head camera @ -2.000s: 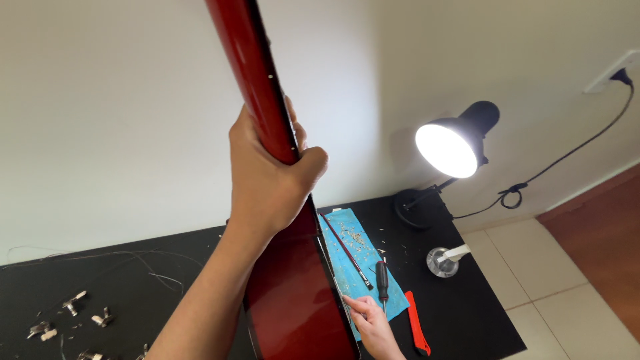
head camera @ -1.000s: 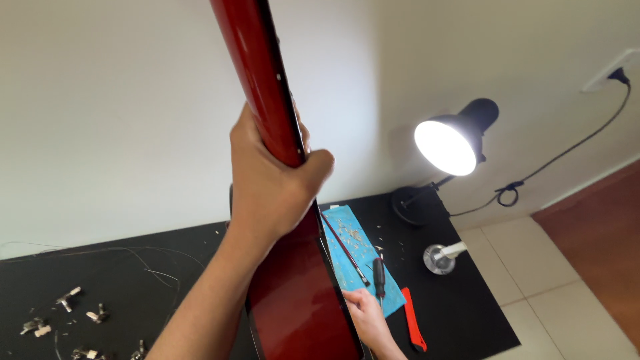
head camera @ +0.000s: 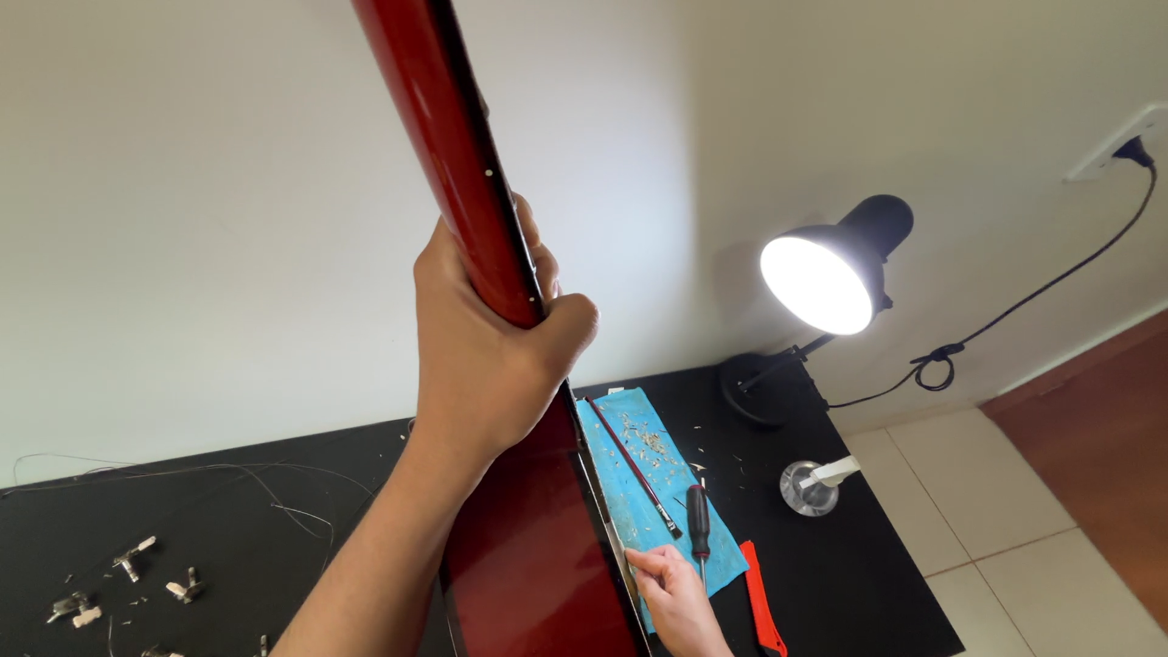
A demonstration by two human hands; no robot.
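Note:
My left hand (head camera: 497, 356) is wrapped round the glossy red neck (head camera: 447, 155) of a guitar, near where it meets the red body (head camera: 538, 557). The guitar stands tilted on edge, its top face turned to the right and mostly hidden. My right hand (head camera: 671, 589) is low at the right side of the body, its bent fingers against the top face's edge; whether they pinch something thin there, I cannot tell. Just right of the guitar, a blue cloth (head camera: 639, 438) bears a thin brush (head camera: 634, 465), a black-handled screwdriver (head camera: 698, 520) and pale scraps.
A lit desk lamp (head camera: 821, 274) stands at the black table's back right corner. Near it are a clear container with a white nozzle (head camera: 810, 488) and a red-orange tool (head camera: 759, 598). Several guitar tuning machines (head camera: 185, 586) and loose strings (head camera: 274, 470) lie on the left.
My left hand keeps its hold on the neck. My right hand stays at the edge of the guitar body, with its fingers slightly shifted.

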